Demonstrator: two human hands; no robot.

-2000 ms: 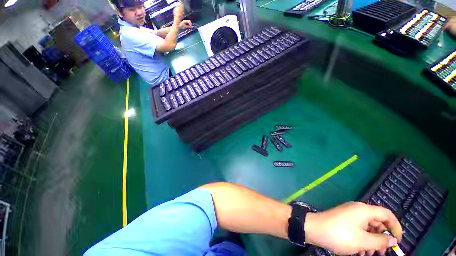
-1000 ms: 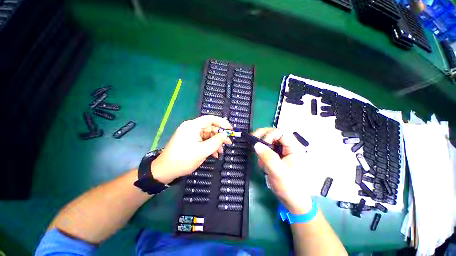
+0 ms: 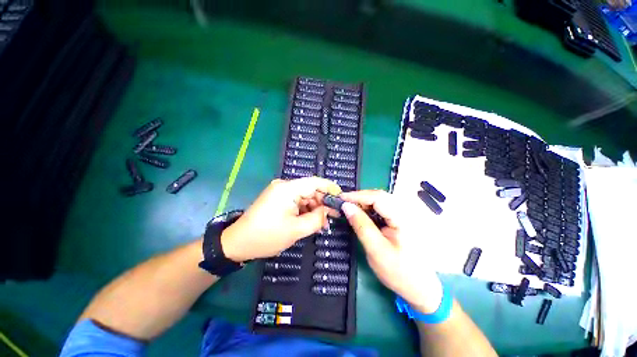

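A black oblong unit (image 3: 334,201) is held between the fingertips of both hands above the middle of the slotted tray (image 3: 318,317). My left hand (image 3: 283,216), with a black watch on the wrist, grips its left end. My right hand (image 3: 391,247), with a blue strap on the wrist, grips its right end. Black units with pale marks lie in two columns of tray slots. Two circuit board assemblies (image 3: 274,313), green with white and yellow ends, lie in the tray's near left slots. The hands hide the tray's middle slots.
Several loose black units (image 3: 155,150) lie on the green mat left of the yellow tape line (image 3: 241,160). A dark tray stack (image 3: 63,139) stands at far left. At right, black housings lie on a white sheet (image 3: 426,233), beside paper sheets (image 3: 611,244). A raised shelf is behind.
The view has swung from the tray stack to the bench. Since one second ago, the green-white-yellow board at my left fingertips no longer shows; both hands now hold one black unit.
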